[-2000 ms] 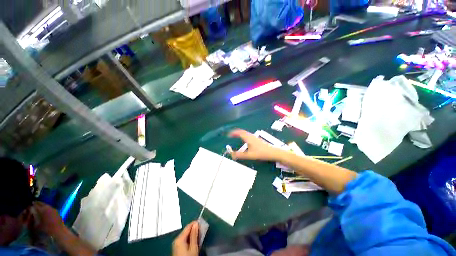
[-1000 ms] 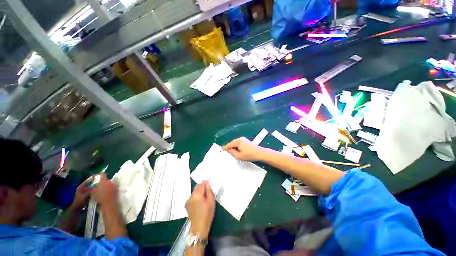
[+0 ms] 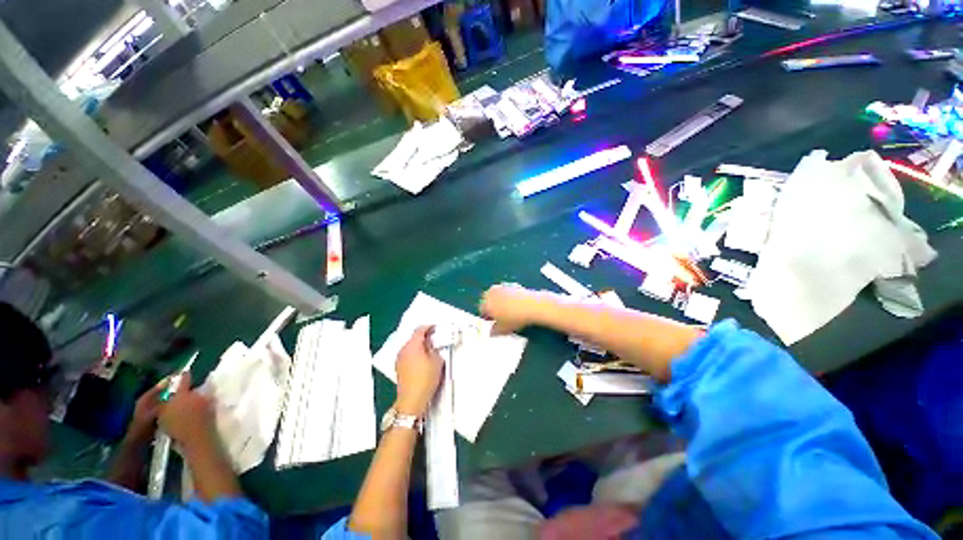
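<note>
My left hand [image 3: 419,369] holds the upper end of a long unlit pale strip [image 3: 441,454]; the strip's lower end points towards me, past the bench edge. My right hand [image 3: 509,307] is just to the right of that end, with its fingers bent over the white sheet [image 3: 488,377]; whether it holds anything cannot be told. The sheet lies flat and turned at an angle under both hands. A stack of white strips [image 3: 328,391] lies left of the sheet.
Glowing strips and modules [image 3: 676,248] lie in a pile at right, beside a crumpled white cloth [image 3: 829,243]. A lit bar [image 3: 573,171] lies farther across the belt. A grey metal post [image 3: 158,169] slants at left. Another person's hands [image 3: 182,409] work at far left.
My left hand has moved up the sheet, and the pale strip now shows fully beside it. My right hand stays near the sheet's upper part. The bench view has shifted slightly left.
</note>
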